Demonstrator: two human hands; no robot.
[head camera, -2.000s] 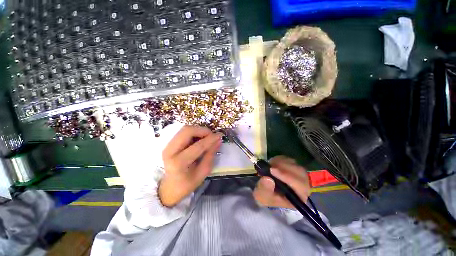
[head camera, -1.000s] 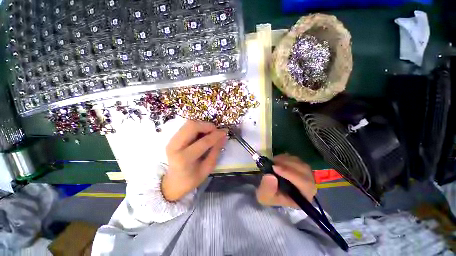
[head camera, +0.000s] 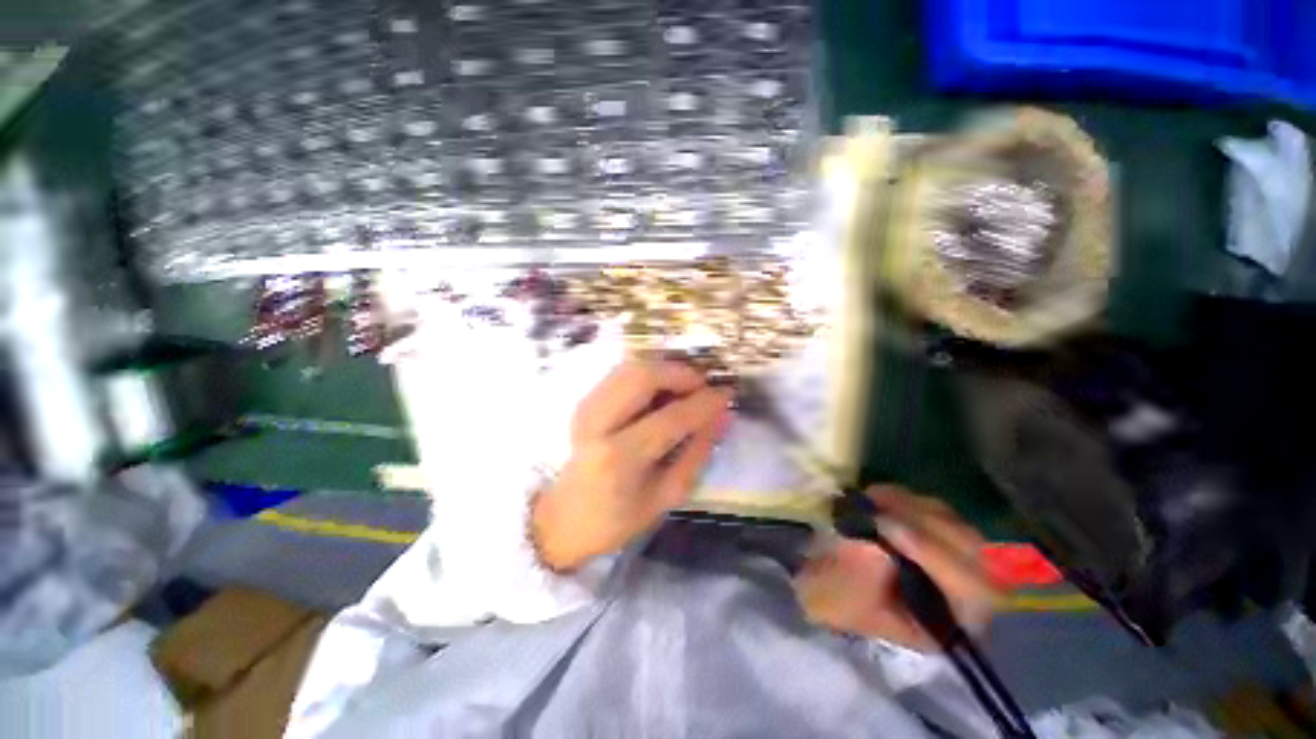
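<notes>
The frame is blurred. My right hand (head camera: 906, 566) is closed around the black handle of the soldering iron (head camera: 924, 595), whose barrel points up-left toward my left fingertips. My left hand (head camera: 635, 459) has its thumb and fingers brought together at the near edge of the gold-coloured small components (head camera: 707, 306); whether it pinches a part is too blurred to tell. Purple-red small components (head camera: 296, 309) lie to the left of them. The blister tray (head camera: 476, 130), with rows of units with pale centres, lies beyond the heap. The white work sheet (head camera: 469, 397) is under the heap and my left hand.
The tip cleaner bowl (head camera: 1085, 217) with silver scraps stands right of the sheet. A blue bin (head camera: 1126, 44) is behind it. A wipe (head camera: 1270, 195) lies far right. The black fume fan (head camera: 1061, 448) is right of my right hand. A solder spool (head camera: 140, 407) stands at left.
The camera view has swung, so the bench and both hands appear further right and blurred. The hands keep about the same pose beside the heap, with the iron still in my right hand.
</notes>
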